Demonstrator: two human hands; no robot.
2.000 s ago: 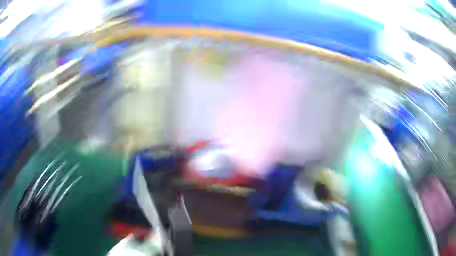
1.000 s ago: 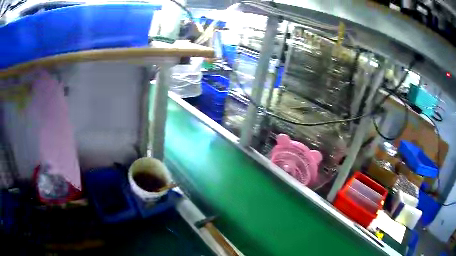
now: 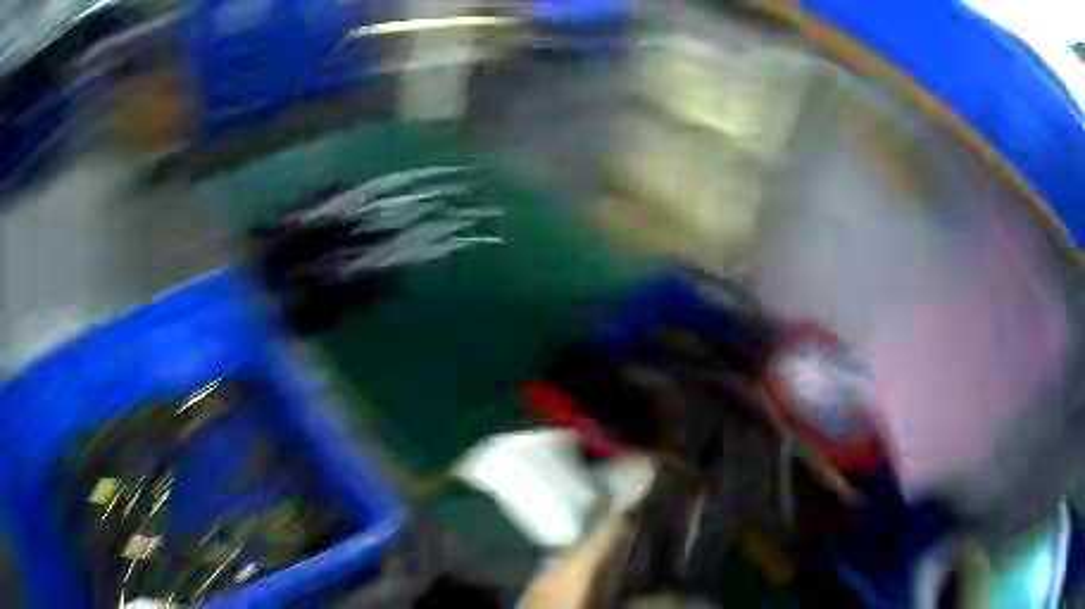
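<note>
The view is strongly blurred. A white crumpled wipe or cloth [image 3: 530, 476] lies near the bottom centre. A tan, skin-like shape at the bottom edge touches or overlaps its lower end; it may be part of one of my hands, but I cannot tell which, or whether it holds anything. No other hand can be made out. A large blue tub [image 3: 363, 476] at the lower left holds many small brass and silver pieces.
Black housings with white cable strips [image 3: 315, 256] lie on the green surface [image 3: 440, 345] at the upper left. A red-rimmed container [image 3: 821, 387] and a pink sheet [image 3: 964, 357] are at the right. Dark clutter with red parts lies behind the wipe.
The view has swung from the green conveyor and white pot on the right to the left of the bench. The blue tub and cabled housings now show.
</note>
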